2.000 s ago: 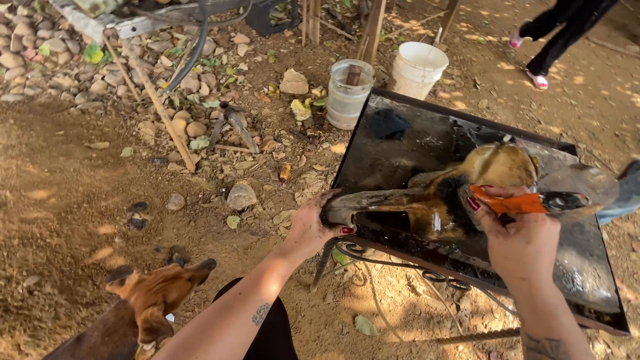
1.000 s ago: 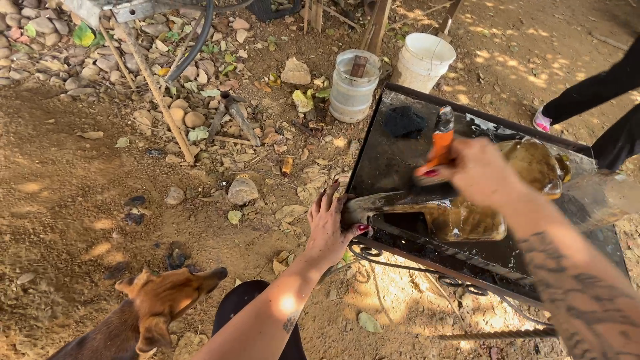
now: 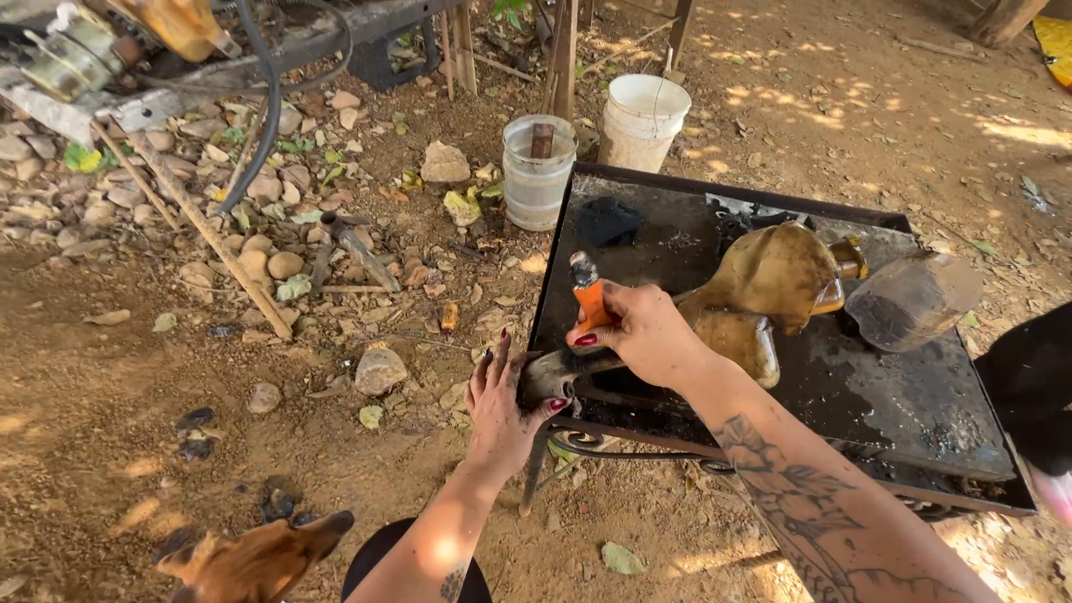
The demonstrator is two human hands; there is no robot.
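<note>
My right hand (image 3: 649, 335) grips the orange handle of a brush (image 3: 591, 306) whose dark, wet tip points up. It is over the left part of a low black metal table (image 3: 837, 410). My left hand (image 3: 502, 410) rests at the table's left edge, with fingers around the end of a greyish metal tube-like part (image 3: 548, 377). That part runs to the right under my right hand. Beyond lies an amber, translucent plastic tank (image 3: 766, 272), and right of it a cut clear plastic container (image 3: 913, 301). A black cloth (image 3: 609, 221) lies near the table's far left corner.
Behind the table stand a translucent bucket (image 3: 540, 180) with a brown object inside and a white bucket (image 3: 645, 121). A dog (image 3: 251, 561) is at lower left. Stones (image 3: 379, 371) and wooden sticks (image 3: 201, 230) are on the left. A person's dark-clothed leg (image 3: 1030, 385) is at right.
My right hand has moved from the amber tank at the right to the left part of the table, still with the orange handle. The person at right has come nearer the table.
</note>
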